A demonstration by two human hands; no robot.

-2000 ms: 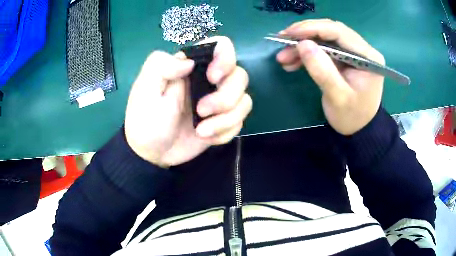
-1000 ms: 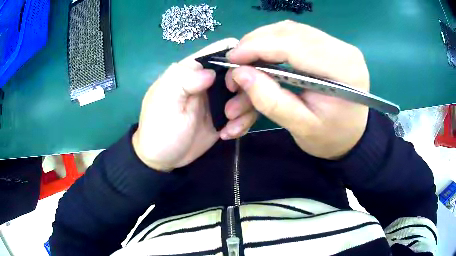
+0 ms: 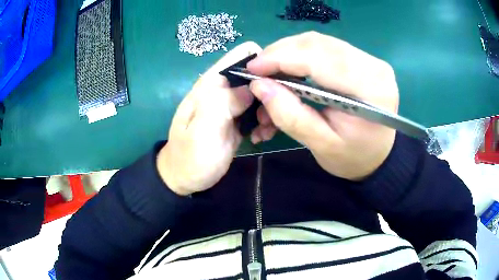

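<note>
My left hand holds the black strip near the bench edge, its top end tilted up between thumb and fingers. My right hand grips the silver tweezers, with a row of holes in the handle. The tweezers' tip touches or lies just over the strip's top end. Whether the tip holds a small part cannot be told. The fingers hide much of the strip. A heap of small silver parts and a heap of small black parts lie on the green surface beyond my hands.
A mesh-like panel with a white tab lies on the green bench at left. A blue basket is at the upper left. Dark pieces lie at the right edge. A red stool and clear plastic show below the bench.
My right hand has come left from beside the strip, bringing the tweezers' tip to the strip's top end. My left hand has turned and shifted slightly right.
</note>
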